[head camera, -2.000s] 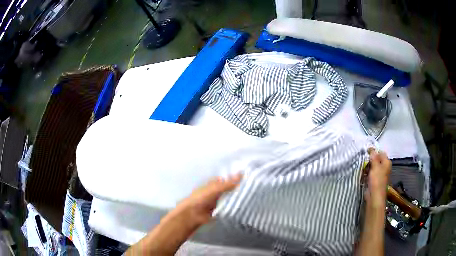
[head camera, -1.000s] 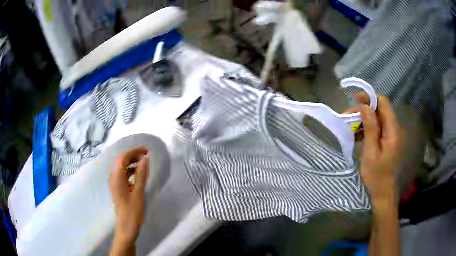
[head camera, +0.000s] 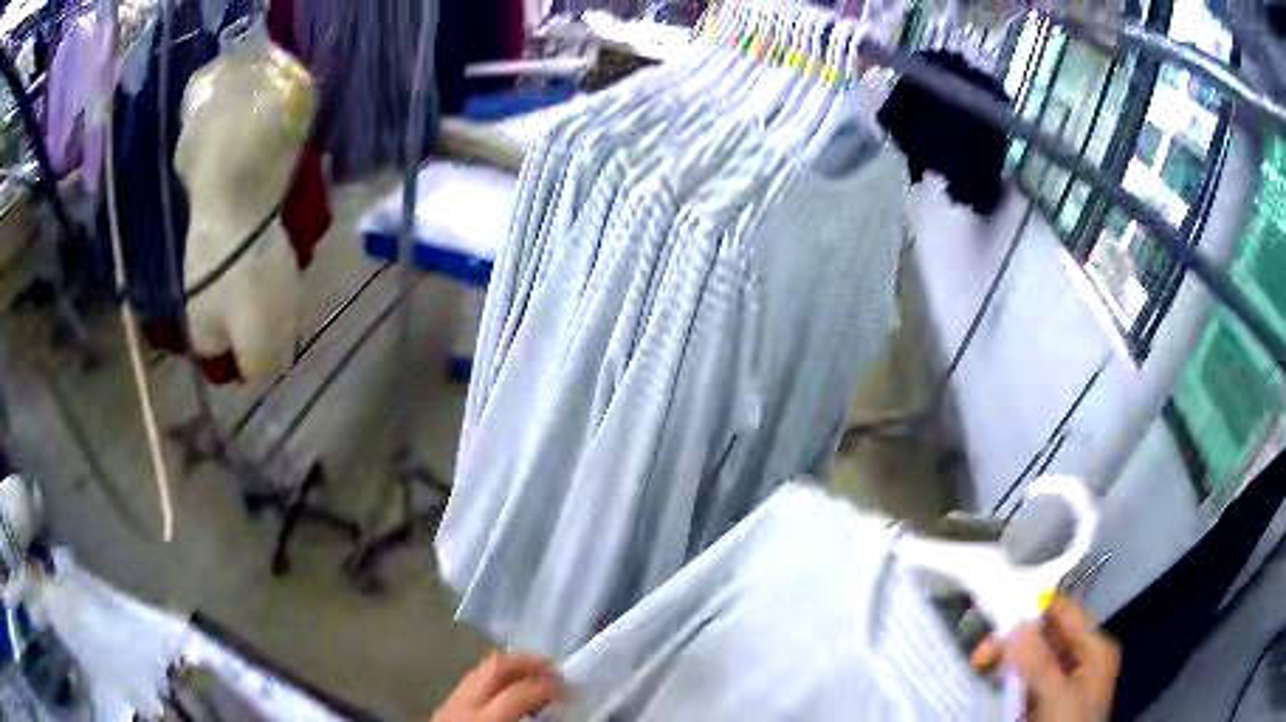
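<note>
A striped garment (head camera: 762, 614) hangs on a white plastic hanger (head camera: 1008, 571) at the lower right, its lower part cut off by the picture's edge. My right hand (head camera: 1058, 656) grips the hanger below its hook, beside a small yellow mark. My left hand (head camera: 501, 688) is at the bottom edge beside the garment's left side, partly cut off and blurred; whether it holds the cloth cannot be told. Several light striped garments (head camera: 635, 310) hang close together on white hangers from a rail in front.
A metal rail (head camera: 1072, 169) runs along the upper right, with a black cloth (head camera: 945, 127) near it. A dress form (head camera: 247, 198) stands at the left. A wall with windows is on the right. A table corner (head camera: 198, 656) shows at the lower left.
The view has turned right, from the pressing table to the hanging rail. The garment, put on a hanger between the two earlier frames, has moved with my right hand towards the rail.
</note>
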